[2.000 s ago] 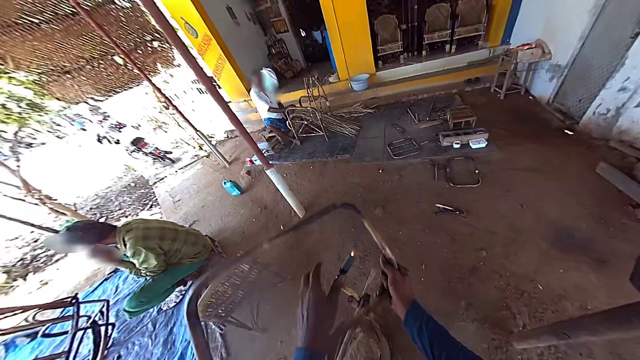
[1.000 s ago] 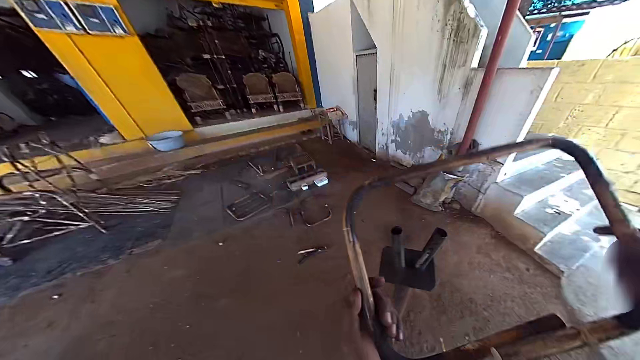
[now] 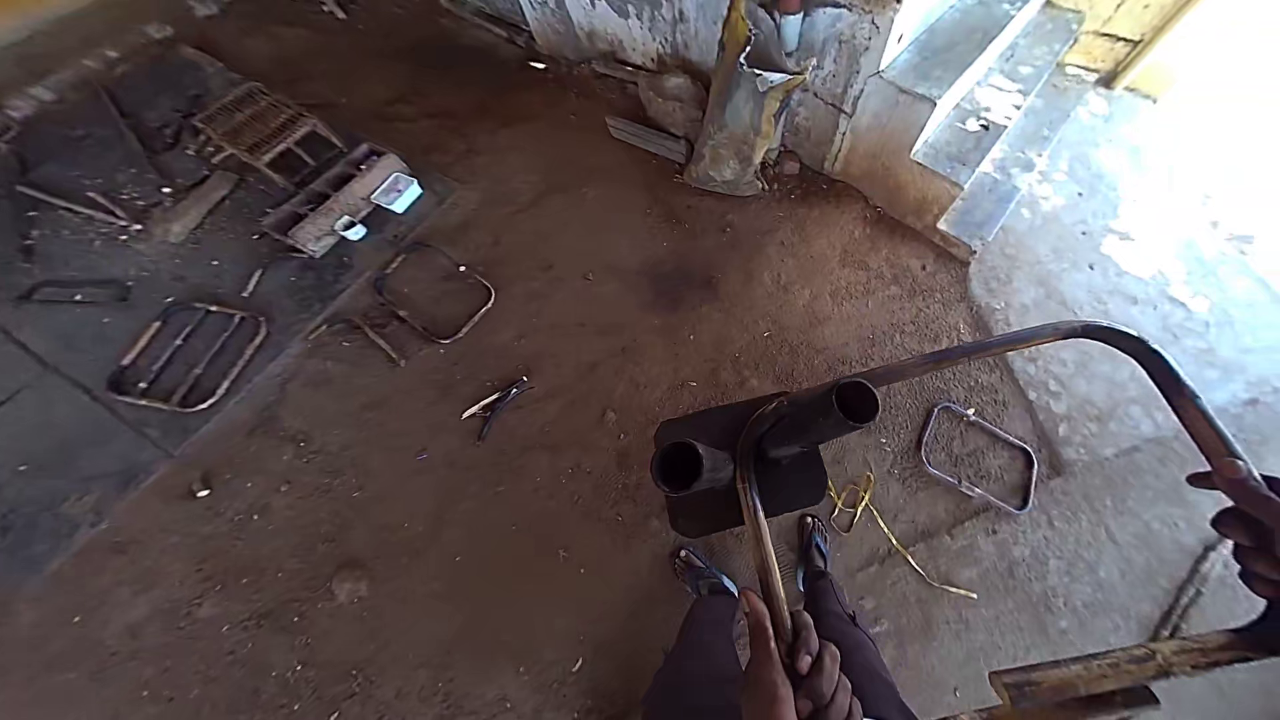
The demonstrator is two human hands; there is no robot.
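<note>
A large bent cane frame (image 3: 985, 348) with rounded corners spans the lower right of the head view. Near the bottom centre my left hand (image 3: 800, 665) grips one side of it. At the right edge my right hand (image 3: 1248, 520) is closed around the opposite side. One corner of the frame lies between two upright dark metal pipes (image 3: 690, 467) on a dark plate (image 3: 745, 420), standing just beyond my sandalled feet. A thicker cane pole (image 3: 1120, 668) is at the lower right, close to the right hand; whether it is joined to the frame I cannot tell.
Smaller cane frames (image 3: 190, 357) lie at the left, with a slatted cane piece (image 3: 255, 125) and a wooden box (image 3: 330, 200) behind. Cutting tools (image 3: 495, 403) rest on the dirt. A yellow strip (image 3: 890, 530) and a small frame (image 3: 980, 457) are right of the pipes. Steps (image 3: 985, 110) rise at upper right.
The view has swung right and down. The large cane frame now has its corner between the two pipes; a second ago it was held up in front of them. Both hands are still on it.
</note>
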